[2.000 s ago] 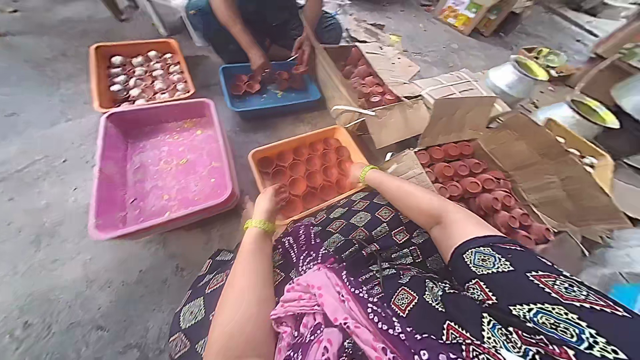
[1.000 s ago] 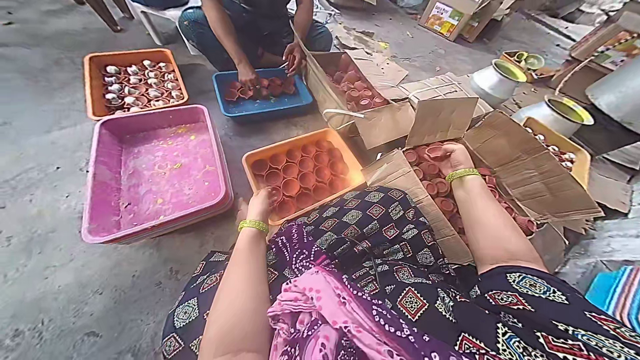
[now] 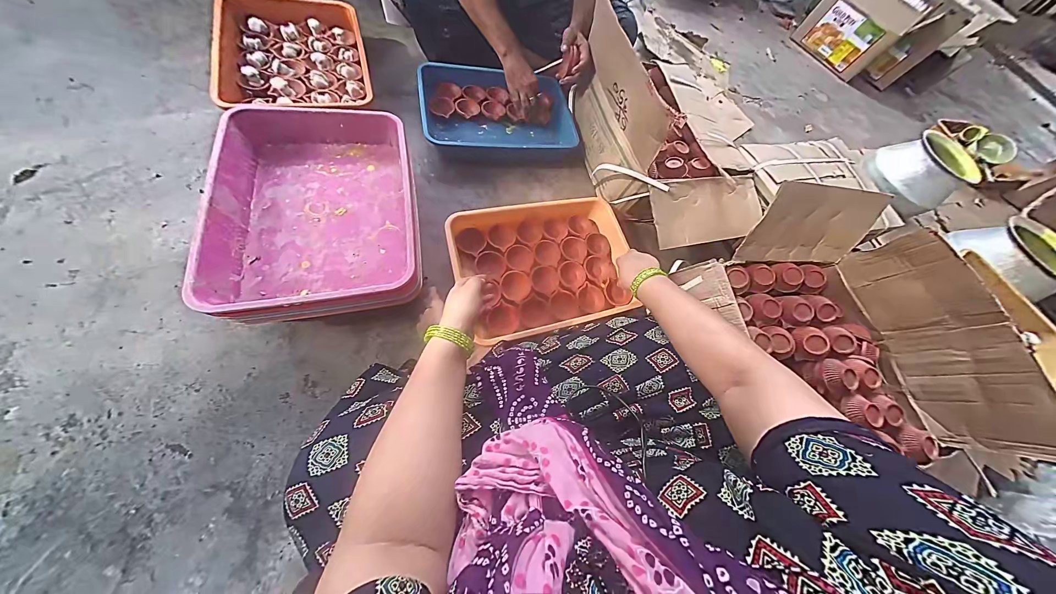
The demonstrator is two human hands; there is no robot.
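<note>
An orange plastic tray (image 3: 619, 223) holding rows of small red clay cups (image 3: 545, 279) lies just in front of my lap. My left hand (image 3: 466, 301) is at the tray's left side, fingers curled over the rim by the cups. At the right side my right hand (image 3: 635, 268) grips the tray's rim. A cardboard box (image 3: 924, 330) of stacked clay cups (image 3: 811, 342), many bottom up, stands open to my right. Both wrists wear yellow-green bangles. Some of my fingertips are hidden.
Stacked pink tubs (image 3: 330, 223) stand on the left, an orange tray (image 3: 219, 58) of cups with white contents behind them. Across from me a person's hands (image 3: 521, 78) work over a blue tray (image 3: 495, 136) of clay cups. Another cup box (image 3: 627, 107) and metal pots (image 3: 912, 169) stand at the right.
One second ago my right hand was in the cup box at the right; now it is back at the orange tray. My left hand has stayed by the tray's left side.
</note>
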